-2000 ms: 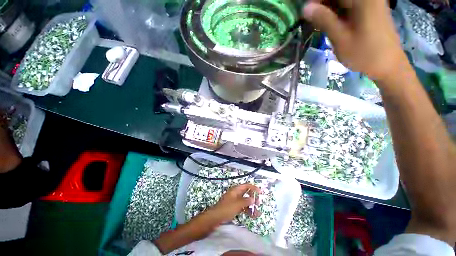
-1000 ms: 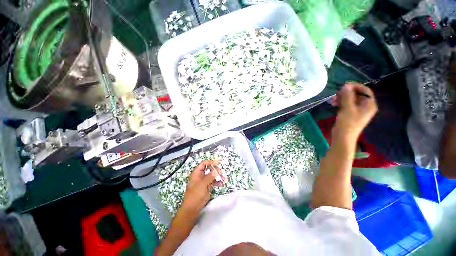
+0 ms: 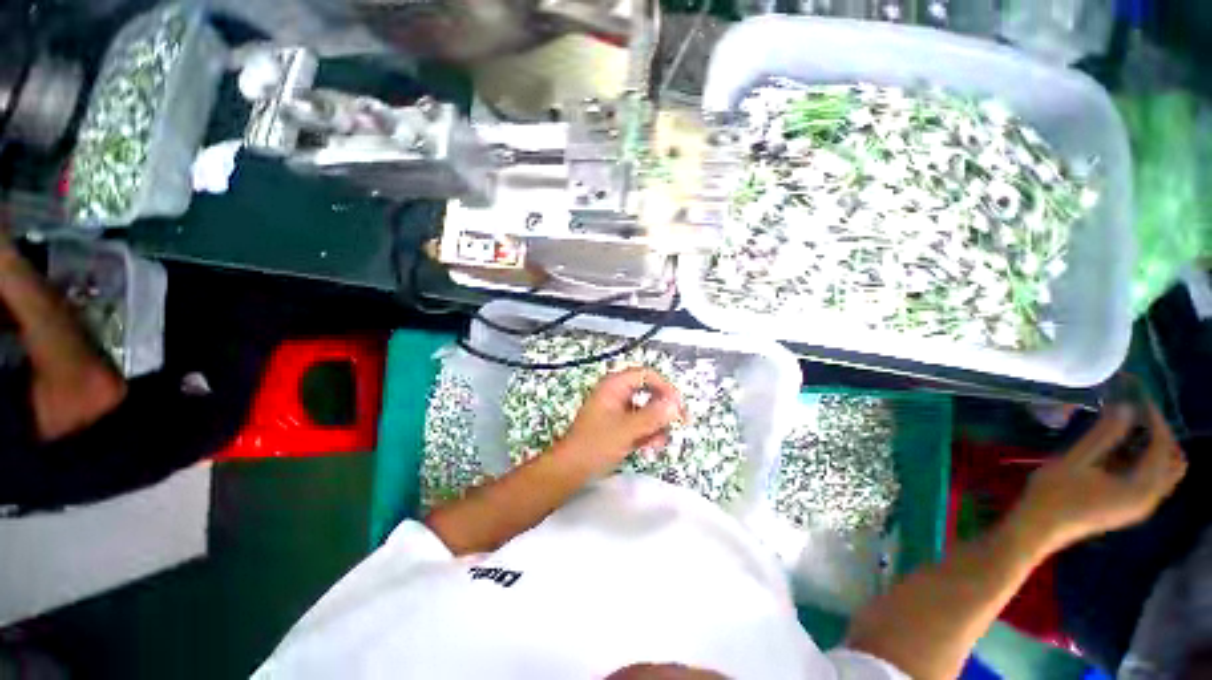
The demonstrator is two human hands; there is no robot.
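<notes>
My left hand (image 3: 622,423) is over the lap-side parts tub (image 3: 787,385), fingers curled around a small white part (image 3: 642,397). The tub holds many small white-and-green parts. My right hand (image 3: 1110,476) is at the far right, just off the bench edge, fingers bent. Something dark shows between its fingers, too blurred to identify. The upper parts tub (image 3: 1130,199), full of white-and-green pieces, is on the bench above and left of my right hand. The bench assembly machine (image 3: 558,186) stands left of that tub, with neither hand on it.
The bowl feeder (image 3: 552,67) is blurred behind the machine. A black cable (image 3: 558,361) loops over the bench edge. A green crate (image 3: 399,425) surrounds the lap-side tub. A red stool (image 3: 286,412) and a neighbour's arm (image 3: 60,352) are at left, beside another parts tub (image 3: 146,312).
The view has swung about between frames. My right hand has come down from beside the bowl to the bench edge beyond the upper tub. My left hand stays over the lap-side tub.
</notes>
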